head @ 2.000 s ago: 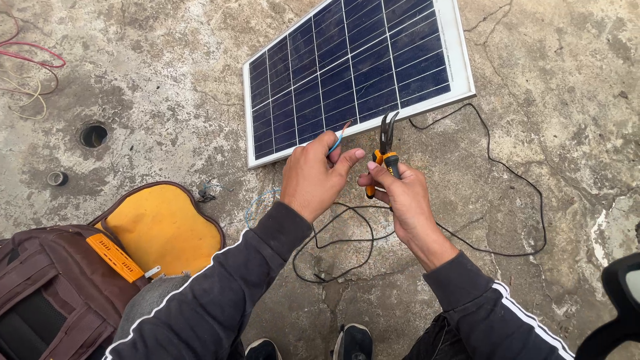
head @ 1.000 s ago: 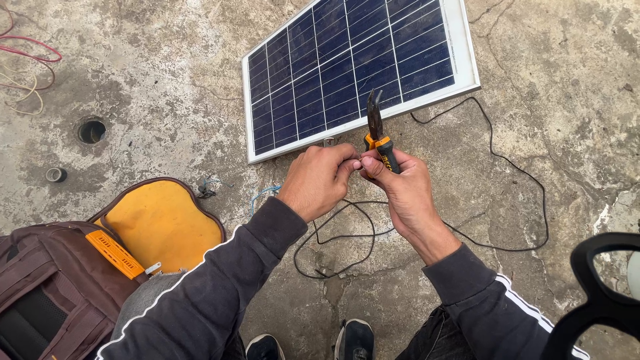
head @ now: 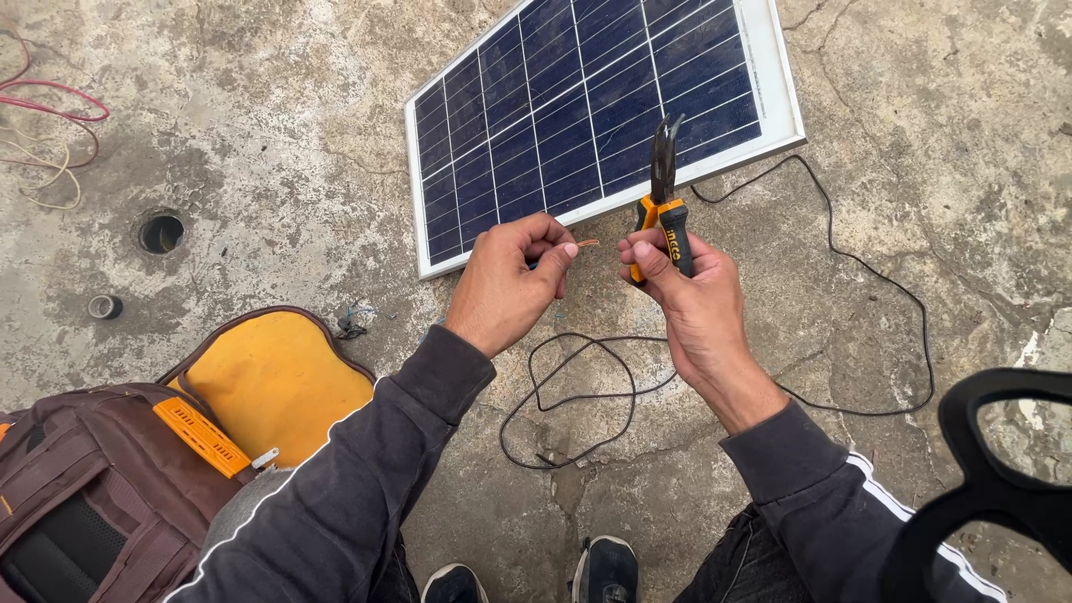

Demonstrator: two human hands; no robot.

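Note:
My left hand (head: 512, 280) pinches a wire whose bare copper end (head: 589, 243) sticks out past the thumb toward the right; a bit of blue insulation shows under the fingers. My right hand (head: 695, 310) holds bent-nose pliers (head: 664, 180) with orange and black handles, their jaws pointing up and slightly apart. Its thumb and index fingertip meet close to the copper end. Behind both hands lies a solar panel (head: 536, 126) with a white frame. A thin black cable (head: 879, 276) runs from under the panel's near edge and loops on the concrete below my hands.
A brown backpack (head: 109, 452) with a yellow flap (head: 268, 381) lies at lower left. Left of the panel are a round hole (head: 161, 233), a short pipe stub (head: 105, 307) and red wires (head: 63, 105). A black plastic frame-like object (head: 971, 494) stands at lower right.
Two seconds ago my hands were apart; a second ago their fingertips met at the wire. Now they are slightly apart again, with bare copper showing. The pliers stay in my right hand.

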